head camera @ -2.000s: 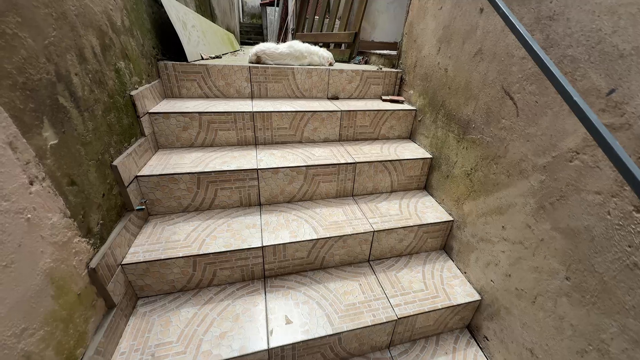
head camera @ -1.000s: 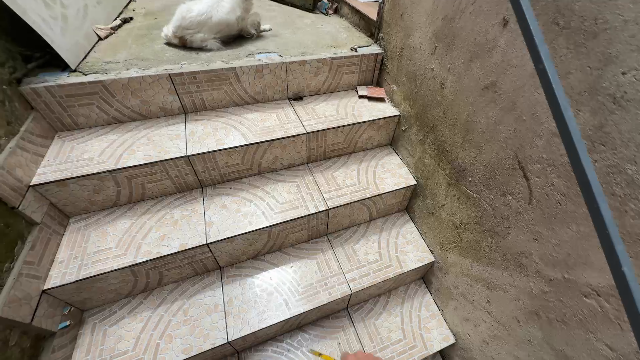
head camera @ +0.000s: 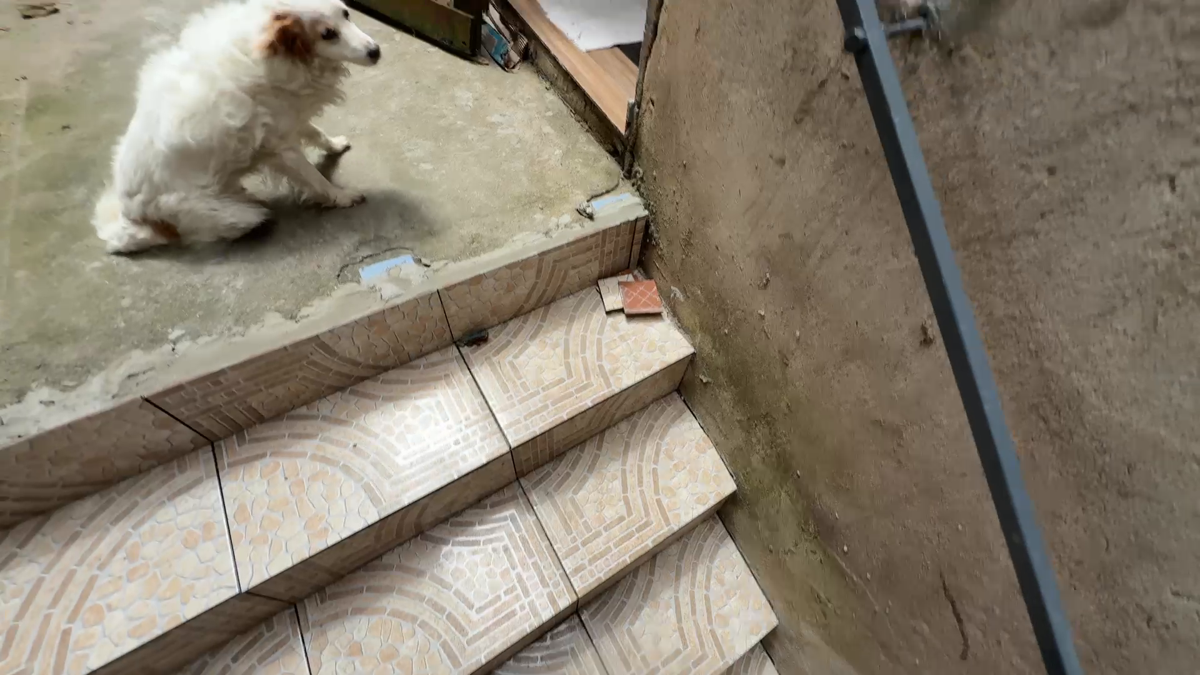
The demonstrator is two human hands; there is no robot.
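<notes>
Neither my left hand nor my right hand shows in the head view now, so what they hold is hidden. Patterned ceramic stair tiles (head camera: pixel 366 459) cover the steps below a rough concrete landing (head camera: pixel 487 141). On the top step, against the right wall, a small reddish tile piece (head camera: pixel 641 297) lies partly over a beige tile piece (head camera: pixel 611 292). A small dark fragment (head camera: pixel 473 337) rests at the joint by the riser. Two bluish patches, one of them (head camera: pixel 387 268) near the middle, sit along the landing's edge.
A white dog with a brown ear (head camera: pixel 220 122) sits on the landing at upper left, its head turned right. A grey metal handrail (head camera: pixel 956 319) slants down the rough plastered wall (head camera: pixel 797 281) at right. Wooden boards (head camera: pixel 586 70) stand beyond the landing's far corner.
The view has moved up the stairs to the landing. The dog, lying down earlier, now sits upright. Fingertips and a yellow object at the bottom edge one second ago are out of view.
</notes>
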